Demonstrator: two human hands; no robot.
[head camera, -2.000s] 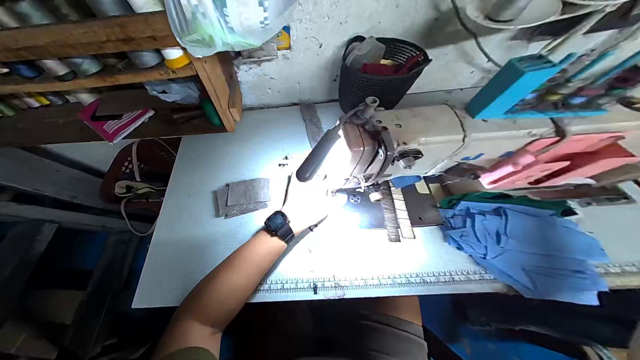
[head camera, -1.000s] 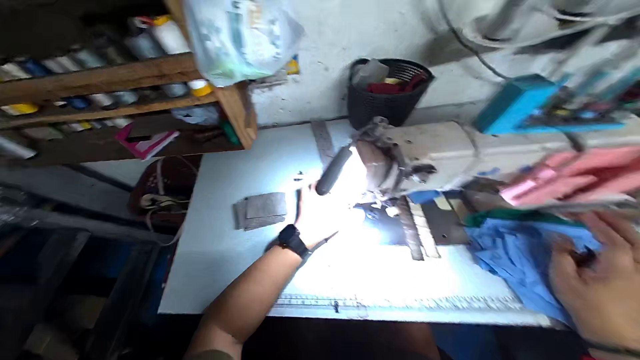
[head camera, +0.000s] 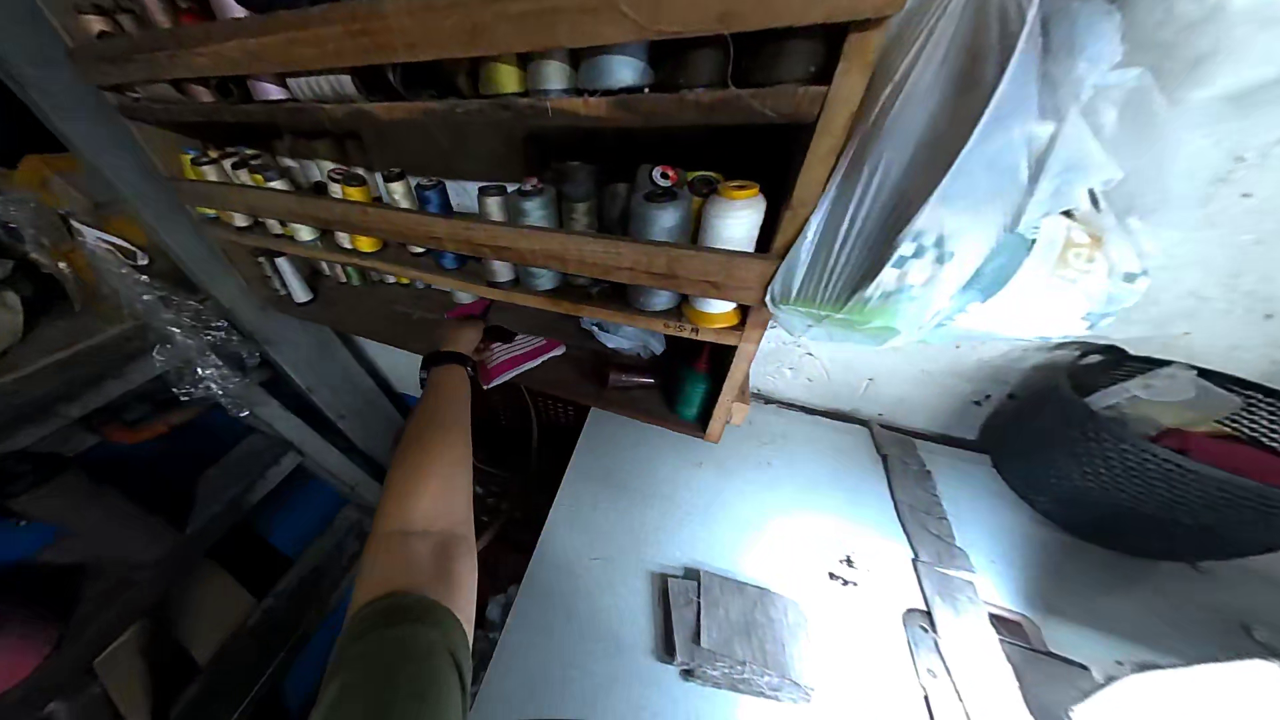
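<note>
My left hand (head camera: 465, 342) reaches onto the bottom board of the wooden thread shelf, wearing a dark wristband or watch. Its fingers are at a pink and white striped cloth (head camera: 522, 358) and a small dark object beside it; the dim light hides whether they grip either. My right hand is outside the frame. On the white sewing table (head camera: 620, 520) lies a small stack of grey fabric pieces (head camera: 750, 625). Grey strips (head camera: 925, 510) run across the table farther right.
Thread cones (head camera: 733, 225) fill the wooden shelf (head camera: 500, 240) above my hand. A plastic bag (head camera: 930, 190) hangs at its right end, near a black mesh basket (head camera: 1130, 470). A metal post (head camera: 190, 190) slants down at the left, close to my arm.
The view has swung far left to the shelf. My left hand has moved from beside the sewing machine to the striped cloth on the shelf. My right hand, over blue fabric a second ago, is out of view.
</note>
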